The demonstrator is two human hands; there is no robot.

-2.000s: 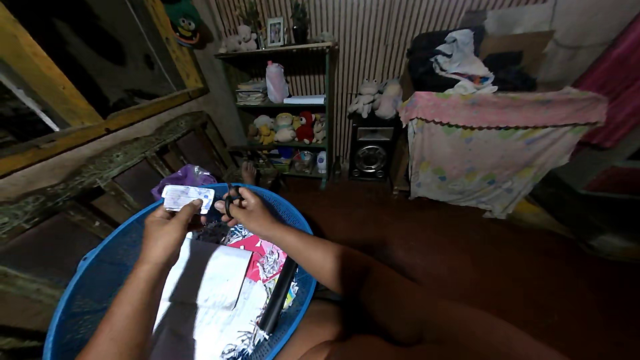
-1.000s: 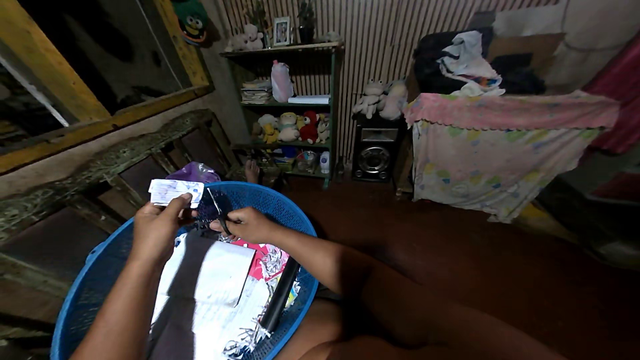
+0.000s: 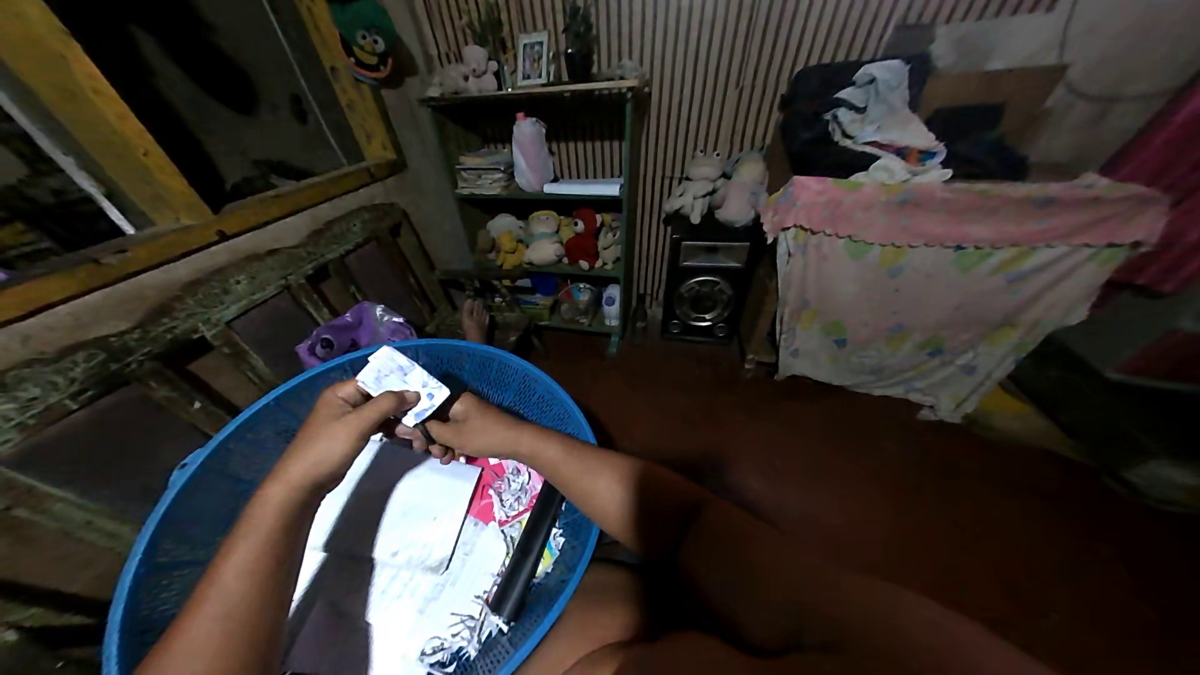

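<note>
My left hand (image 3: pixel 352 422) grips a small folded piece of printed paper (image 3: pixel 403 382) between thumb and fingers, over a large blue plastic basket (image 3: pixel 562 403). Close at its right, my right hand (image 3: pixel 469 427) is closed on dark-handled scissors (image 3: pixel 427 433); their blades are mostly hidden behind the paper. Below the hands, white paper sheets (image 3: pixel 427 516) lie in the basket. Thin shredded paper strips (image 3: pixel 459 637), a pink sheet (image 3: pixel 483 497) and a black tube-like object (image 3: pixel 530 553) lie along its right side.
A carved wooden bench (image 3: pixel 272 319) runs along the left, with a purple plastic bag (image 3: pixel 356 333) behind the basket. Farther off stand a shelf (image 3: pixel 534 89) with stuffed toys, a black speaker (image 3: pixel 708 291) and a cloth-draped piece of furniture (image 3: pixel 937 291). A bare foot (image 3: pixel 475 321) shows beyond the basket.
The paper in my left hand has turned from roughly level to a slant. My right hand with the scissors has come closer to it, and the blades seen a second ago are now mostly hidden.
</note>
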